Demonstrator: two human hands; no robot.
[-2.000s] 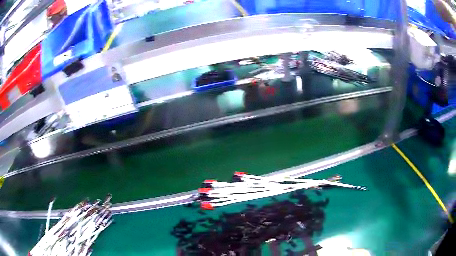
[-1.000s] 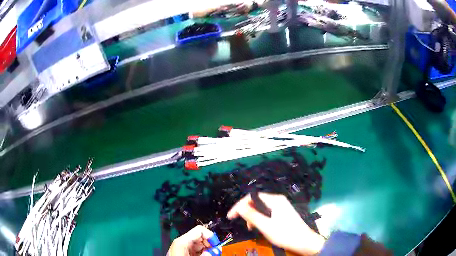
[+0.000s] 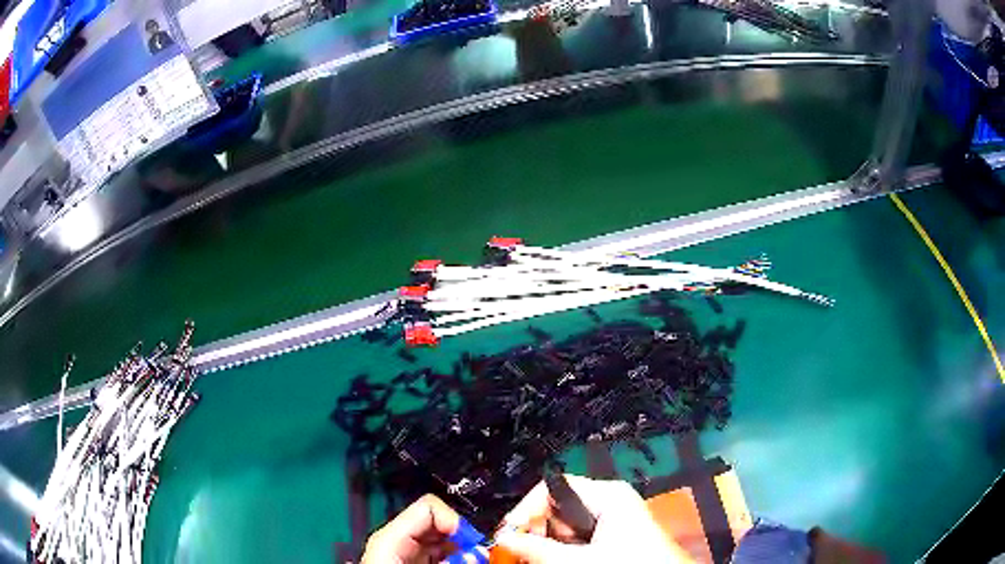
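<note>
My left hand (image 3: 424, 531), with bright blue bands on its fingers, is at the bottom edge, partly cut off. Its fingers are closed near a small wire end too small to make out. My right hand (image 3: 595, 527) is close beside it, fingertips almost touching the left ones, and holds a dark flat hand tool (image 3: 570, 505) across the palm. Whether a housing is between the fingertips cannot be told. The orange base board (image 3: 674, 525), crossed by black tape (image 3: 711, 518), lies partly under my right hand. The black housing pile (image 3: 529, 402) lies just beyond my hands.
A cable bundle with red plugs (image 3: 573, 284) lies behind the pile on the metal rail (image 3: 298, 333). Another white cable bundle (image 3: 116, 463) lies at the left. An upright post (image 3: 901, 110) stands at the back right, with a yellow line (image 3: 948, 275) beside it.
Both hands have come into view since the oldest frame. Since the middle frame, my right hand has moved down from over the pile to my left hand. The view has tilted further down.
</note>
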